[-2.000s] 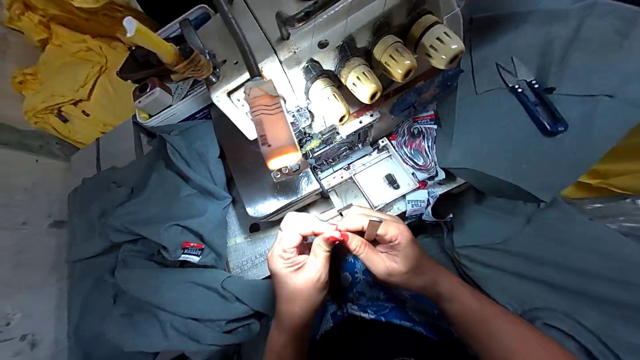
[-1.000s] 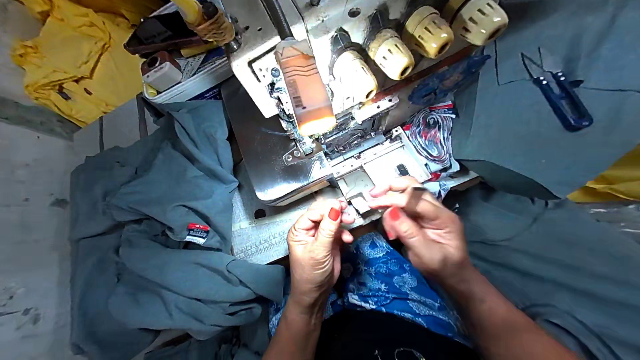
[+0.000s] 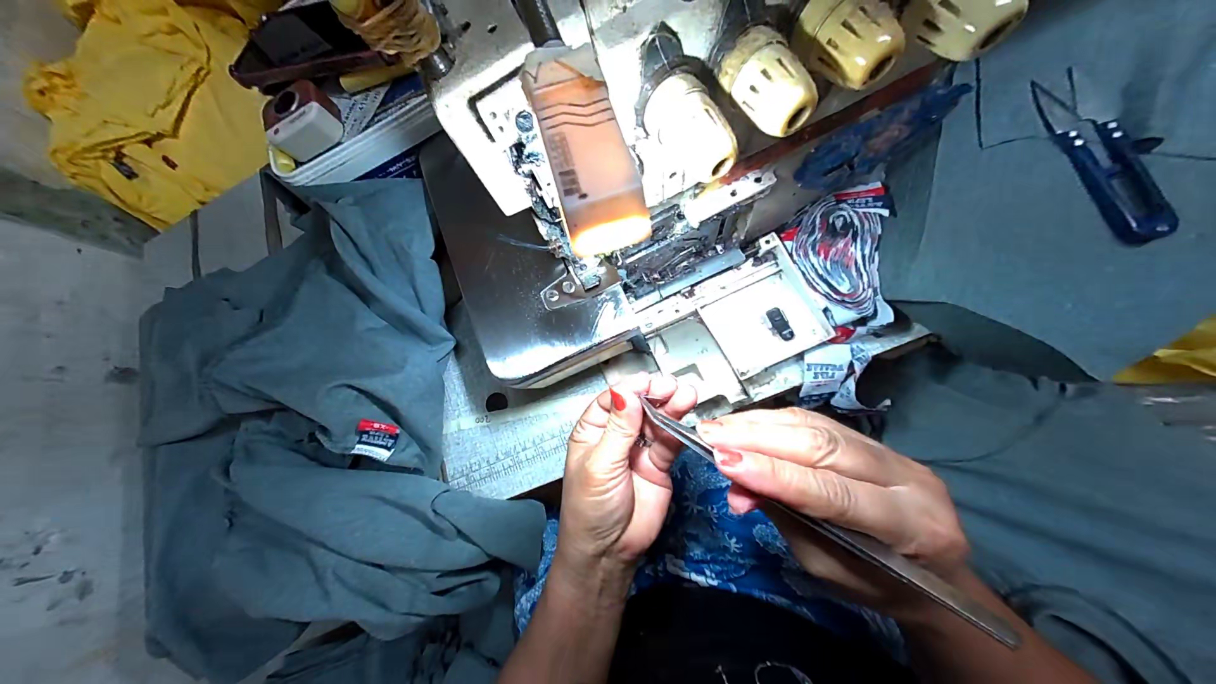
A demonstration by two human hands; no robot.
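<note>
My right hand (image 3: 845, 484) grips long metal tweezers (image 3: 855, 541), their tips at the fingertips of my left hand (image 3: 622, 465). The left thumb and fingers are pinched together there; whatever small thing they may hold is too small to tell. Both hands are just in front of the overlock sewing machine's metal bed (image 3: 532, 323), near its open front cover (image 3: 765, 318). A lit lamp (image 3: 589, 152) shines over the needle area. Grey-green fabric with a sewn label (image 3: 375, 440) lies to the left of my hands.
Blue-handled thread snips (image 3: 1116, 176) lie with blades apart on grey fabric (image 3: 1026, 256) at the right. A roll of labels (image 3: 841, 256) sits beside the machine. Cream tension knobs (image 3: 769, 85) line its top. Yellow fabric (image 3: 133, 95) and a white tray (image 3: 370, 142) are at upper left.
The tweezers now extend from my right hand to my left fingertips. One second ago the hands were slightly apart; two seconds ago their fingertips were together.
</note>
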